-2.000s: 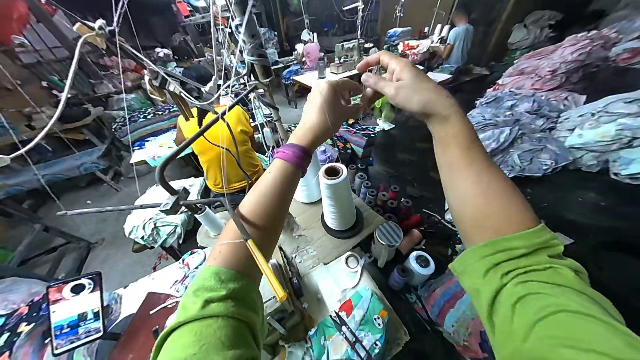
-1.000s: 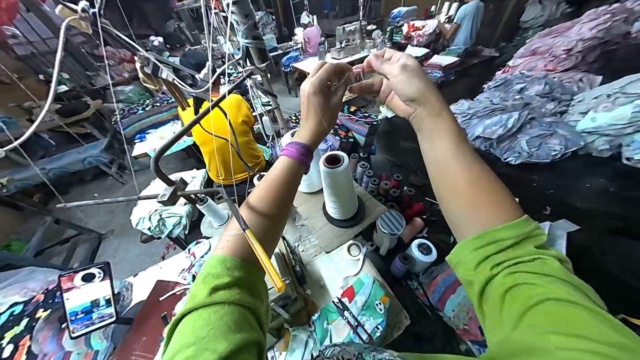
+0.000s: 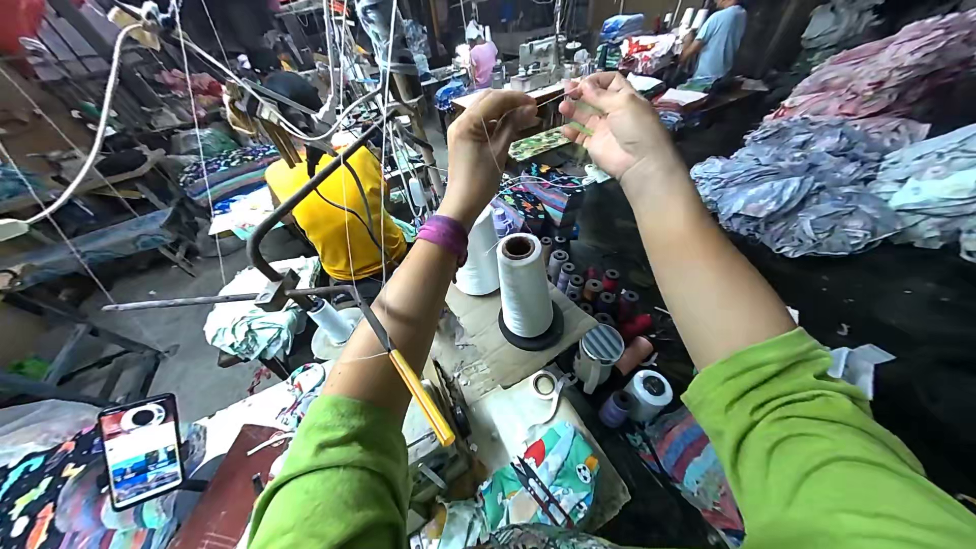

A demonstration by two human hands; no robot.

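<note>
Both of my hands are raised over the thread cones. My right hand (image 3: 618, 126) pinches a thin pale thread (image 3: 555, 99) between thumb and fingertips. Left of it, my left hand (image 3: 488, 145) has bent fingers close to the same thread, its fingertips partly hidden. A white thread cone (image 3: 524, 293) stands upright on a black round base below the hands, with another white cone (image 3: 478, 255) behind it. Beside my left forearm hangs a yellow-handled tool (image 3: 421, 398) near a bent metal rod (image 3: 305, 187). Thread snips (image 3: 541, 492) lie on printed fabric.
Small thread spools (image 3: 608, 293) crowd the right of the cones, near a lidded jar (image 3: 600, 352). Fabric heaps (image 3: 801, 183) lie at the right. A phone (image 3: 142, 451) stands lower left. A person in a yellow shirt (image 3: 335, 213) sits ahead; another in blue (image 3: 720, 42) is farther back.
My hands have moved apart, with the thread now visible between them. In the earliest frame their fingertips were close together.
</note>
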